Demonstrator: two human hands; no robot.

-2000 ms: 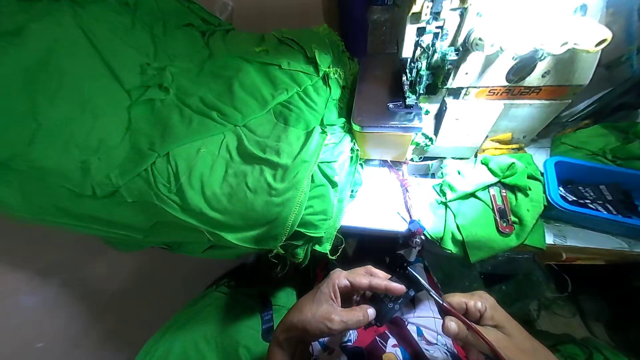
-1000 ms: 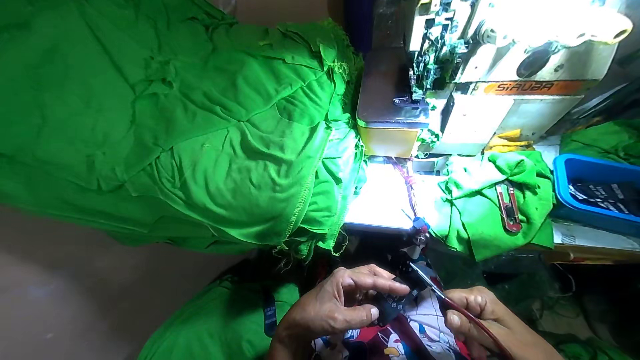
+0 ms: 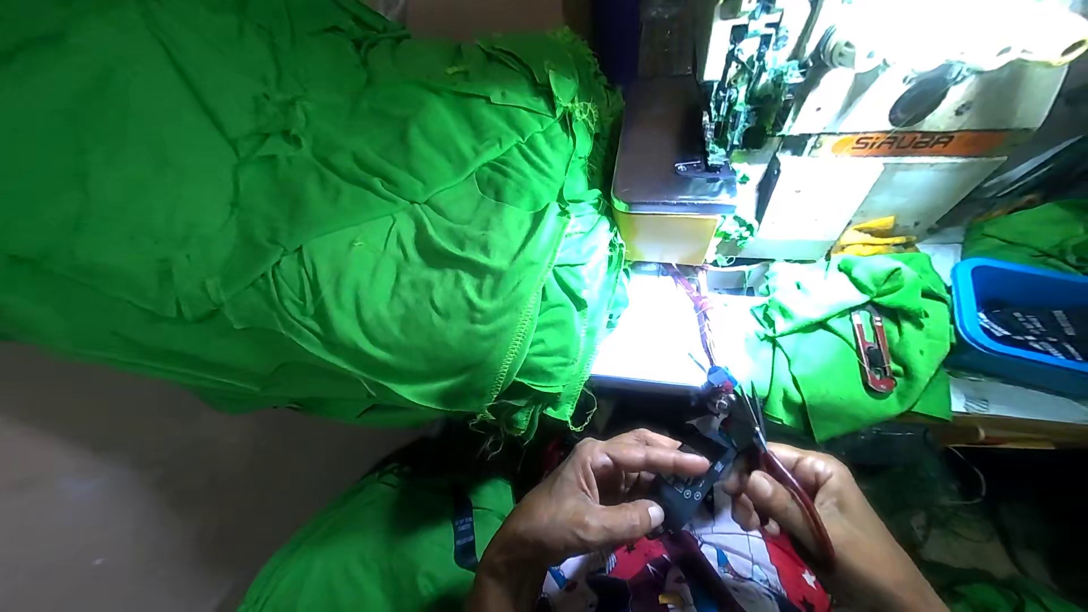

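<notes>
My left hand [image 3: 595,501] pinches black printed garment labels [image 3: 684,493] between thumb and fingers, low in the middle of the head view. Just to its right, my right hand [image 3: 790,501] has red-handled scissors [image 3: 790,489] lying across it, their metal blades pointing up and away. The fingertips of my right hand are close to the labels' right edge; whether they touch is hard to tell. Behind the hands, a twisted cord [image 3: 704,327] with a blue wrap runs down from the sewing machine [image 3: 901,170]. Printed cloth [image 3: 731,552] lies beneath both hands.
A large heap of green fabric [image 3: 382,238] fills the left. More green fabric [image 3: 340,552] lies lower left, bearing a dark label [image 3: 464,531]. Small red thread snips [image 3: 874,350] rest on a green cloth [image 3: 807,374] beside a blue plastic tray [image 3: 969,314] of black labels.
The scissors have swung from pointing at the labels to lying back across my right hand, with blades upward. My right fingers have moved in close to the labels. My left hand has stayed in place.
</notes>
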